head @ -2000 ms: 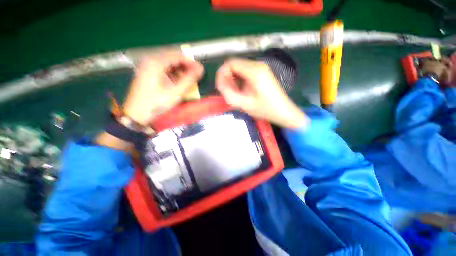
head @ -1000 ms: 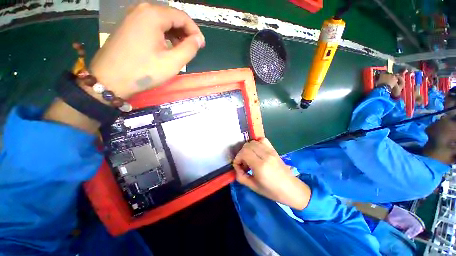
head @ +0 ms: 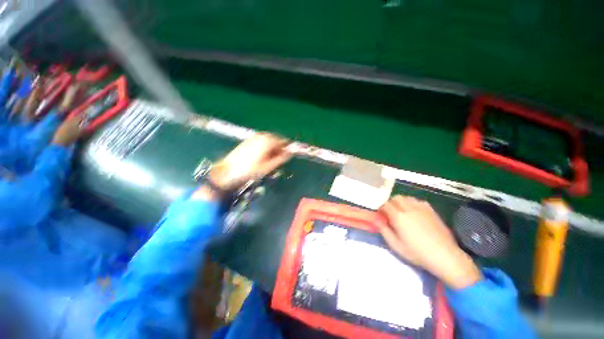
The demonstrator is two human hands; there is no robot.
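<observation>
The red frame (head: 289,268) lies at the lower middle with an open tablet (head: 324,305) in it. The white battery pack (head: 381,285) fills much of the tablet. My right hand (head: 424,235) rests over the frame's upper edge; its fingertips are partly hidden, so its hold cannot be told. A beige and white card-like sheet (head: 361,190) lies just beyond these fingers. My left hand (head: 248,162) is blurred, reaching left of the frame by the rail, above a loose pile of small components (head: 242,202). Whether it holds anything cannot be told.
A dark mesh dish (head: 481,228) and a yellow screwdriver (head: 551,248) lie to the right. Another red frame with a tablet (head: 471,138) is on the green belt beyond the white rail (head: 457,190). Clear plastic (head: 129,132) and people in blue smocks (head: 50,232) are at left.
The view has swung left. My left hand has moved from over the tablet to the component pile. My right hand has gone from the frame's lower right side to its upper edge.
</observation>
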